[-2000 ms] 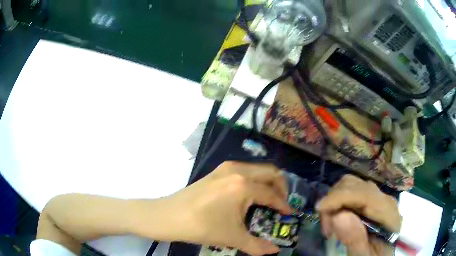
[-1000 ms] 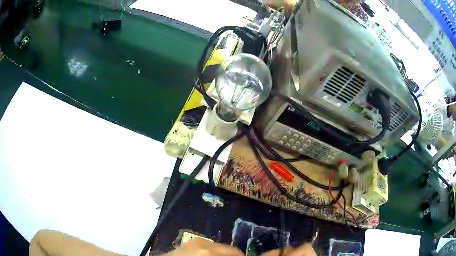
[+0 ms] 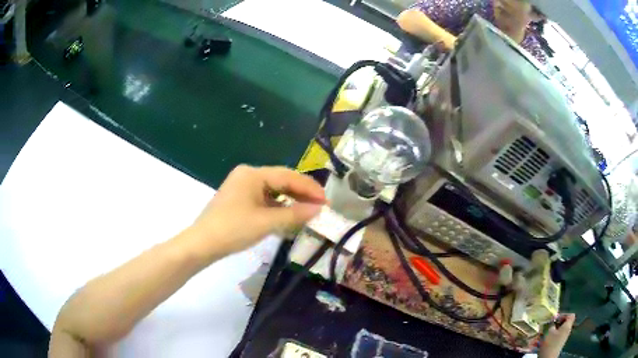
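My left hand [image 3: 255,206] is raised over the right edge of the white sheet [image 3: 126,210], beside the white bulb holder [image 3: 343,206]. Its thumb and fingers are curled close together. Something small and pale shows in the gap between them, but I cannot tell whether it is held. My right hand [image 3: 556,338] is small and partly cut off at the lower right, below the off-white socket block. A small dark bit shows at its fingertips; its hold is unclear. No circuit board shows in either hand. The black test panel [image 3: 301,314] is cut off by the bottom edge.
The glass bulb [image 3: 392,143] stands in its holder. Black cables and an orange-red piece [image 3: 425,270] lie on the worn board before the keypad meter [image 3: 462,217]. A large grey instrument [image 3: 511,126] stands behind. Another person's arm [image 3: 427,29] shows at the top.
My left hand has risen from the bottom edge to beside the bulb holder. My right hand has moved to the lower right. The board held in my left hand two seconds ago no longer shows.
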